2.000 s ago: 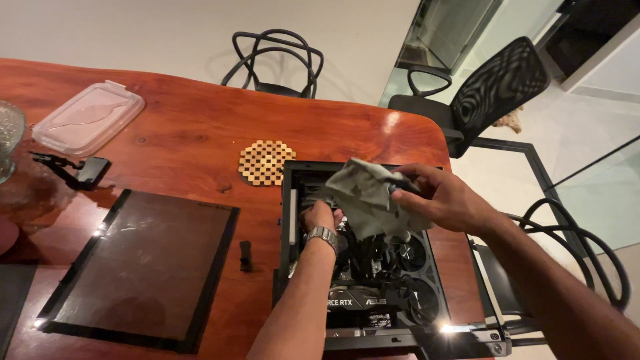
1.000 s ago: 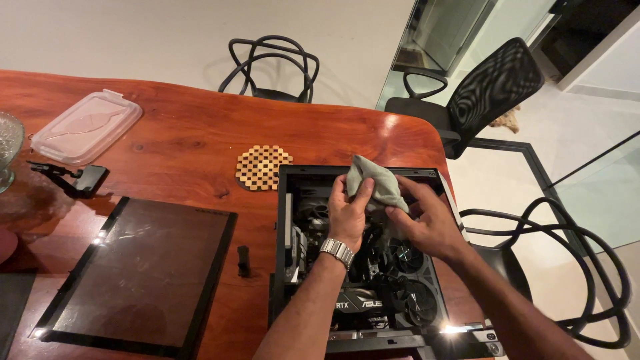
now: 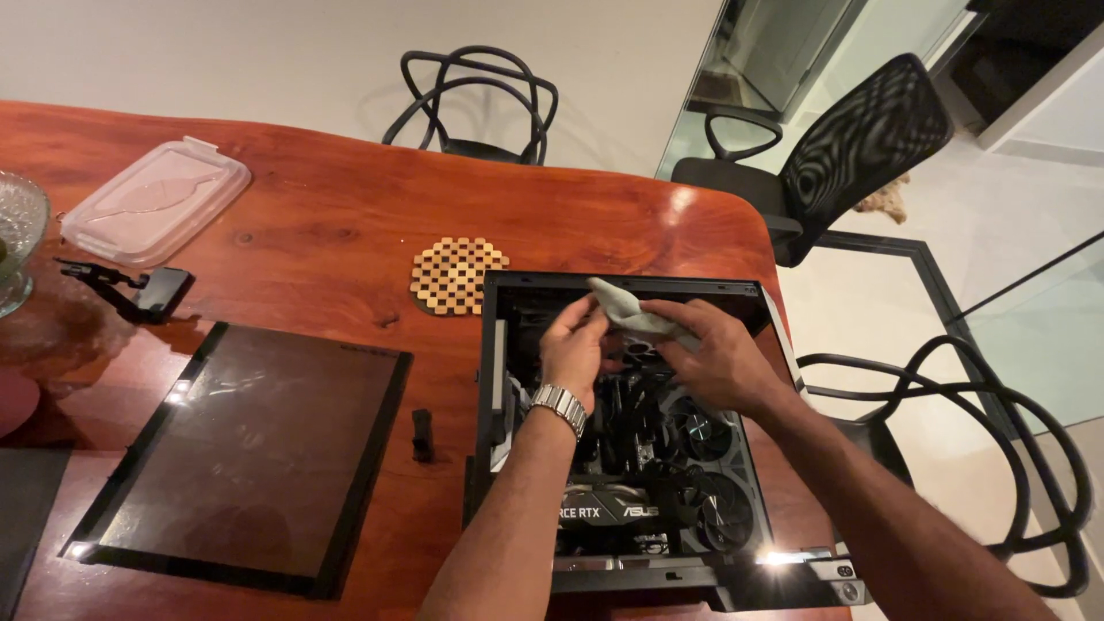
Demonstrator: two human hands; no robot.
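An open computer case [image 3: 623,283] with a black frame lies on the wooden table. Inside it show an ASUS graphics card [image 3: 608,509] and round fans [image 3: 720,511] along the right side. Over the upper part of the case, my right hand [image 3: 711,354] pinches a pale grey-green cloth [image 3: 634,312] between thumb and fingers. My left hand [image 3: 573,345], with a metal watch [image 3: 561,407] at the wrist, is at the cloth's left side, fingers bent; whether it grips the cloth cannot be told. The hands hide some of the parts beneath.
A tinted glass side panel [image 3: 250,457] lies left of the case, with a small black part [image 3: 422,435] between them. A wooden trivet [image 3: 457,274] touches the case's upper left corner. Farther left are a plastic lid [image 3: 159,203], a black holder [image 3: 155,293] and a glass bowl [image 3: 19,233].
My left hand was down inside the case two seconds ago, then held the bunched cloth with my right hand. Now the cloth is stretched out more, mostly in my right hand.
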